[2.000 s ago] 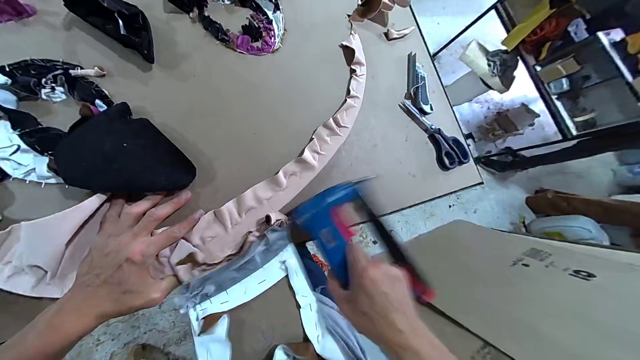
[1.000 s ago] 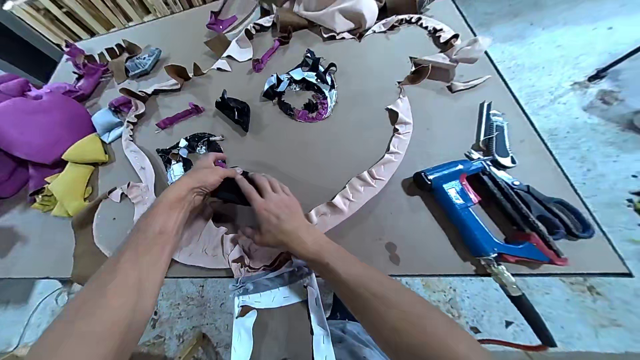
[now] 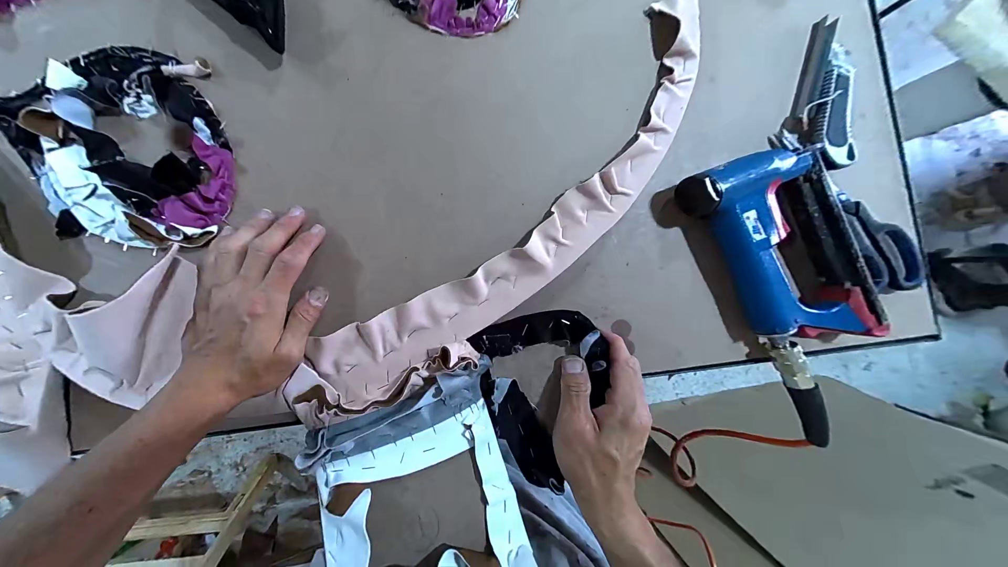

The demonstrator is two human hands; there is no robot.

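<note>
A long curved strip of pink fabric point(image 3: 504, 283), gathered and stapled along its edge, runs across the brown board. Spread on pink fabric at the left is my left hand point(image 3: 252, 307), palm down, its fingertips reaching onto the board. My right hand point(image 3: 598, 409) grips a curved piece with black fabric point(image 3: 543, 327) at the board's near edge, thumb on top. Between the hands, grey and white stapled fabric point(image 3: 409, 449) hangs below the edge. A blue pneumatic stapler point(image 3: 756, 228) lies at the right, touched by neither hand.
Scissors point(image 3: 890, 244) lie partly under the stapler, beside a utility knife point(image 3: 835, 110). An orange air hose point(image 3: 732, 433) trails below. At the upper left is a ring covered in black, white and purple fabric point(image 3: 213, 181). A wooden frame point(image 3: 228, 512) stands low left.
Two seconds ago my right hand held the stapler; one second ago the stapler lay on the board and both hands were together at a black piece. Now they are apart. The view has shifted.
</note>
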